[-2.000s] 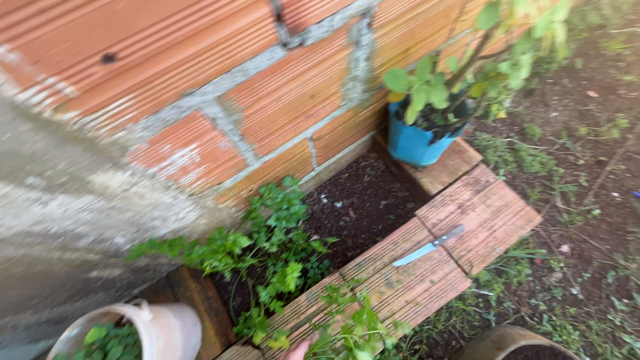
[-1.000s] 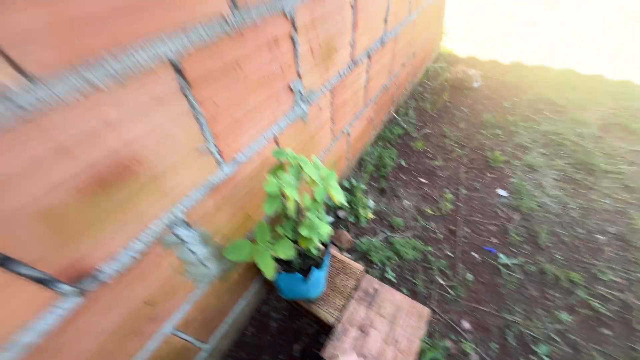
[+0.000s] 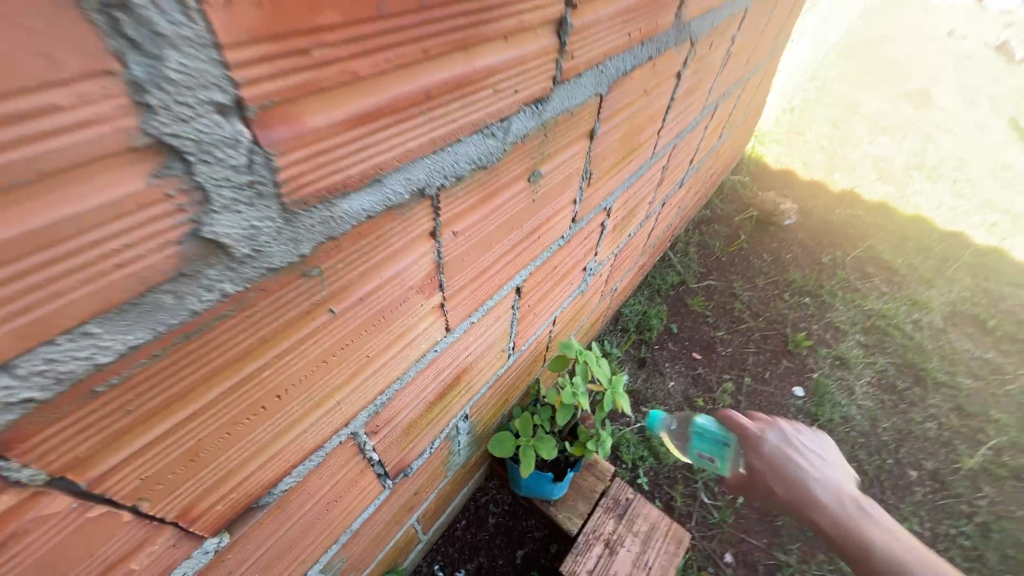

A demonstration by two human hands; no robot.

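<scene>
My right hand [image 3: 788, 464] holds a small clear plastic bottle [image 3: 704, 442] with a teal cap and a label, tilted so the cap points left. Thin streaks, perhaps liquid, show between the cap and the plant. Just left of the cap stands a leafy green plant [image 3: 564, 408] in a blue pot [image 3: 544, 482] with a broken rim. The pot rests on a brick at the corner of a soil bed [image 3: 496, 528]. My left hand is out of view.
A wall of ridged orange bricks [image 3: 496, 232] with grey mortar fills the left and middle. Another brick [image 3: 628, 532] edges the bed. Dark ground [image 3: 720, 320] with patchy grass lies to the right, sunlit farther off.
My right hand has come into view with the bottle. The view has swung strongly toward the wall, and the knife and the leafy bed seen earlier are out of view.
</scene>
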